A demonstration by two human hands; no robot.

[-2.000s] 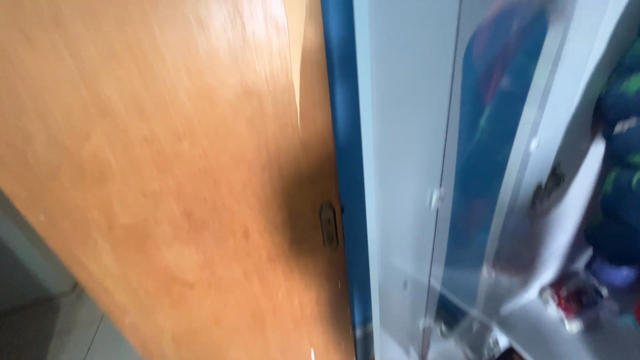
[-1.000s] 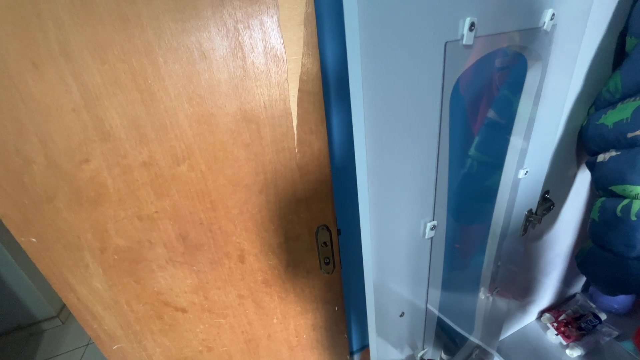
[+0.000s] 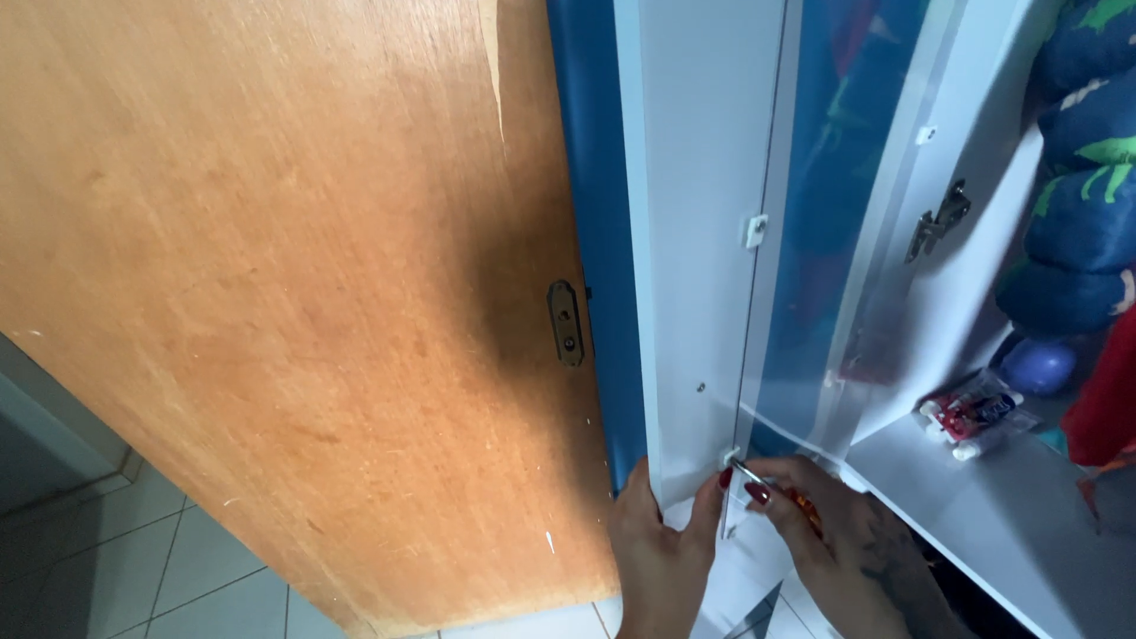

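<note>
A white cabinet door (image 3: 692,266) stands ajar, with a clear panel (image 3: 812,293) held along its edge by small white plastic clips (image 3: 755,231). Around the door's lower left edge wraps my left hand (image 3: 666,541), thumb on the inner face beside the lowest clip (image 3: 729,457). My right hand (image 3: 825,532) holds a screwdriver with an orange handle (image 3: 803,513); its metal shaft (image 3: 751,472) points at that clip. Whether the tip sits in a screw cannot be told. A metal hinge (image 3: 939,222) joins the door to the cabinet.
At the left is a wooden door (image 3: 311,266) with a dark lock plate (image 3: 565,324). On the cabinet shelf (image 3: 985,524) lie a plastic packet (image 3: 972,413), a purple ball (image 3: 1038,366) and red cloth (image 3: 1105,399). Padded dinosaur-print fabric (image 3: 1087,195) hangs above. White floor tiles (image 3: 115,568) show below.
Both hands, with the screwdriver in the right one, have come into view at the lower part of the cabinet door. Neither shows in the earlier frames. The view has shifted downward.
</note>
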